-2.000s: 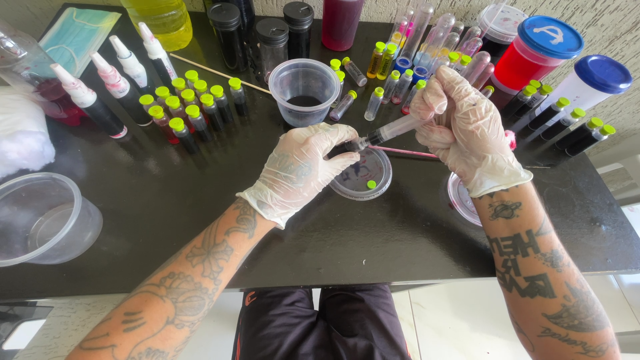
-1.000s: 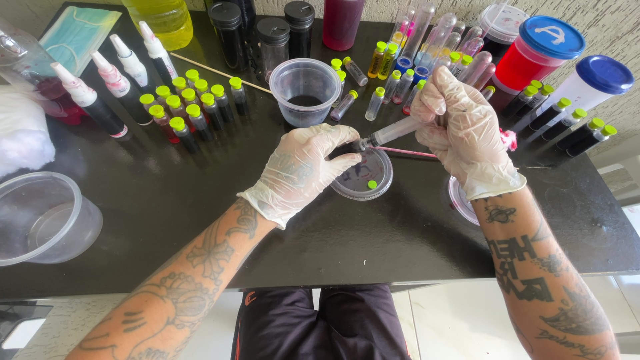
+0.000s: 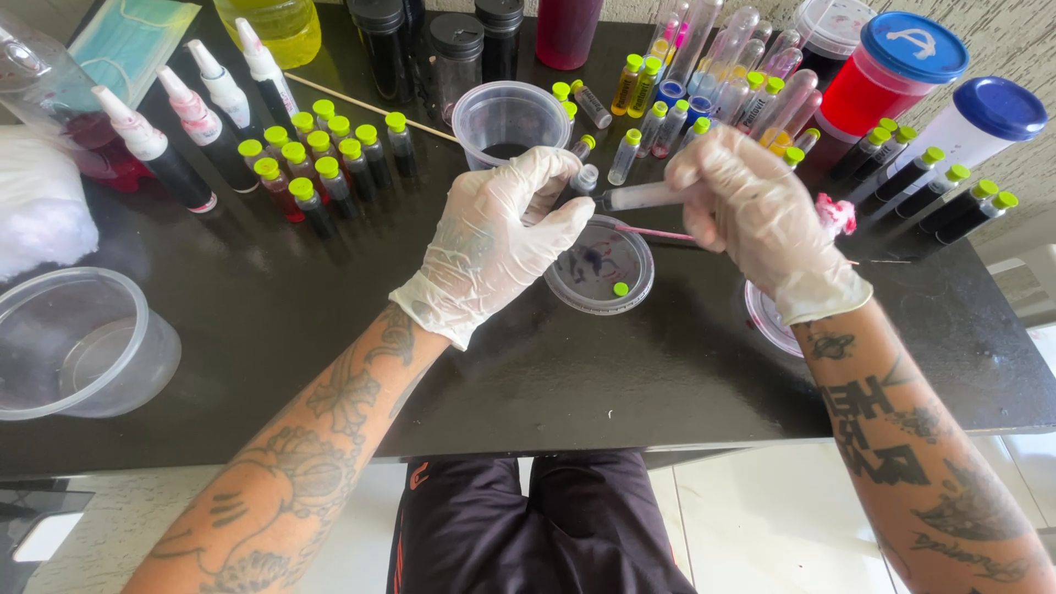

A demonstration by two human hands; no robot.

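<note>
My gloved left hand (image 3: 495, 231) pinches a small uncapped vial (image 3: 584, 178) holding dark liquid, upright or slightly tilted. My gloved right hand (image 3: 742, 214) grips a plastic syringe (image 3: 648, 196), its tip pointing left and just beside the vial's neck. Below both hands lies a round plastic lid (image 3: 606, 276) with dark stains and a small green cap (image 3: 620, 289) on it. Behind my left hand stands a clear plastic tub (image 3: 507, 115) with dark liquid at its bottom. A pink stick (image 3: 656, 233) passes beneath the syringe toward my right hand.
Green-capped vials (image 3: 330, 169) stand in a cluster at the left, beside dropper bottles (image 3: 157, 153). An open clear tub (image 3: 99, 355) sits at the left edge. Glass tubes (image 3: 726, 49), a blue-lidded red container (image 3: 891, 70) and more dark vials (image 3: 907, 177) stand at the right rear.
The syringe tip has come away from the vial's mouth, to its right side, and my right hand has shifted. The vial's open neck now shows in my left hand.
</note>
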